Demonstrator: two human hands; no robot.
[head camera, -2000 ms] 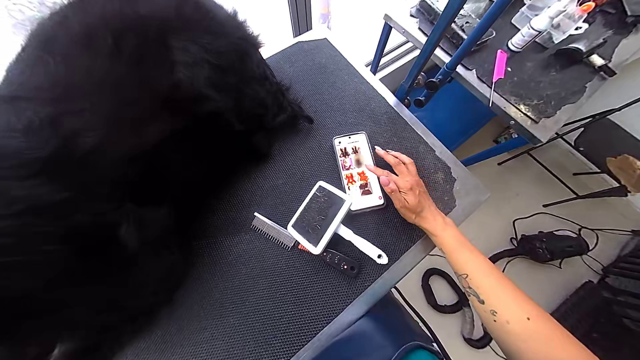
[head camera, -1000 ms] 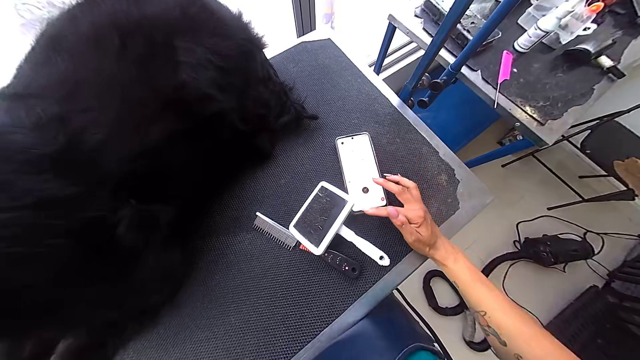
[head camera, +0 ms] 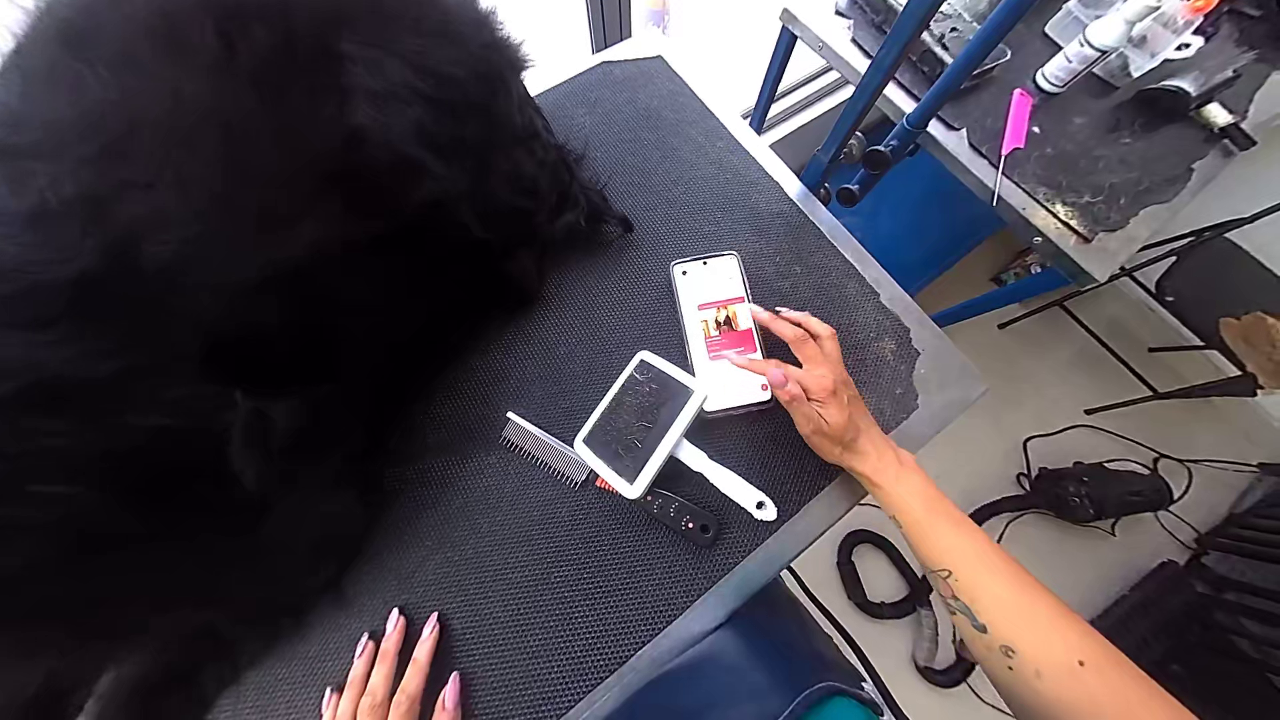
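Note:
A smartphone [head camera: 716, 290] with a lit screen lies face up on the black ribbed mat of the grooming table [head camera: 560, 610]. My right hand [head camera: 822, 390] is over its lower right part, a fingertip at the screen, fingers apart and holding nothing. My left hand [head camera: 392, 680] rests on the mat at the bottom edge of the view, fingers spread, partly cut off. Between the hands lie a white-framed slicker brush [head camera: 640, 425] and a metal comb [head camera: 545, 450] with a black handle, partly under the brush. A large black-furred animal [head camera: 250, 250] fills the left side.
Blue metal tubes [head camera: 890, 110] stand beyond the table's right edge. A second table [head camera: 1100, 180] holds a pink tail comb [head camera: 1016, 122], a white bottle [head camera: 1095, 48] and containers. On the floor lie a black dryer [head camera: 1100, 492] with its hose and cables, near a black folding frame [head camera: 1130, 365].
My left hand has come into view at the bottom. The phone's screen shows different content. My right hand stays by the phone, its fingers shifted; the brush and comb lie as before.

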